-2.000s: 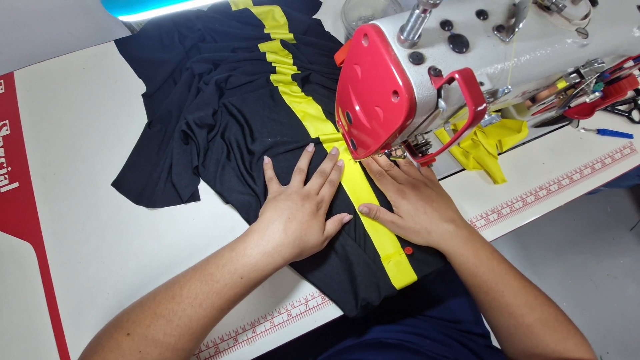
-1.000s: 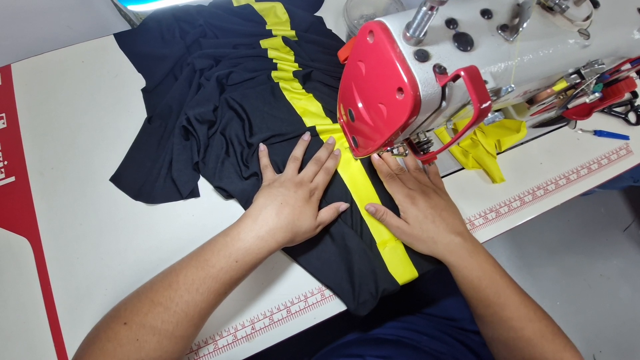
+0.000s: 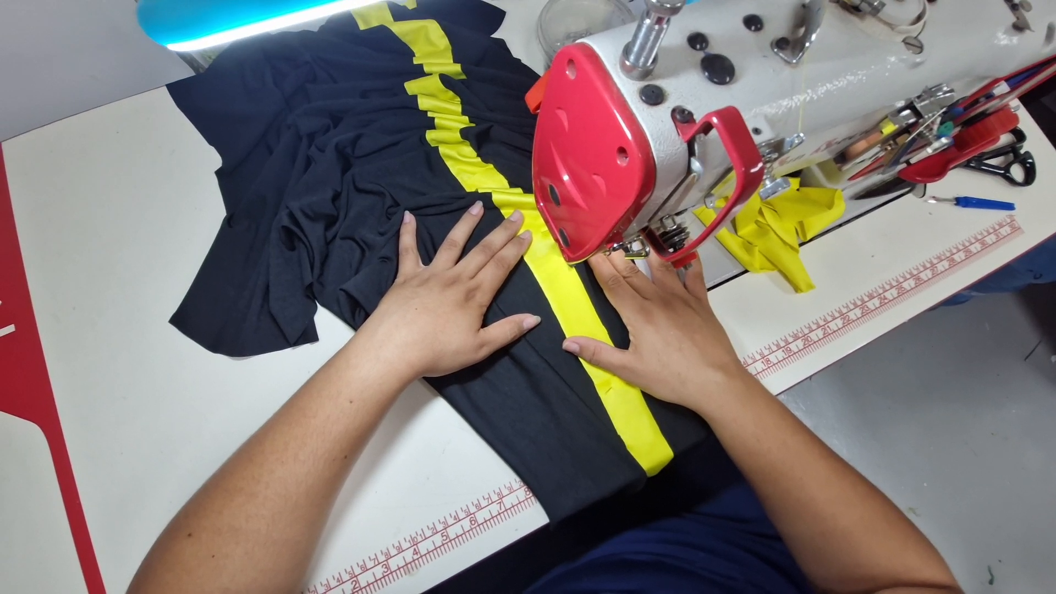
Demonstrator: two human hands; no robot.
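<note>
Black fabric [image 3: 330, 165] lies bunched over the sewing table, with a yellow fabric strip [image 3: 569, 297] running along it and folded in small pleats at the far part. My left hand [image 3: 454, 297] rests flat on the black fabric, fingers spread, its fingertips close to the strip's left edge. My right hand [image 3: 660, 330] presses on the fabric right of the strip, its thumb over the yellow. Its fingertips are partly hidden under the head of a white and red industrial sewing machine [image 3: 594, 157]. The needle is hidden.
A crumpled yellow fabric piece [image 3: 775, 231] lies right of the machine head. Beyond it are a blue-handled tool [image 3: 982, 203] and black-handled scissors [image 3: 1019, 161]. A printed red ruler [image 3: 883, 297] follows the table's front edge. A lit lamp [image 3: 264, 21] hangs over the far left; a round clear container [image 3: 577, 21] stands behind the machine.
The near end of the yellow strip and the black fabric have shifted slightly away from me, towards the machine. Both hands stay flat on the fabric in much the same places.
</note>
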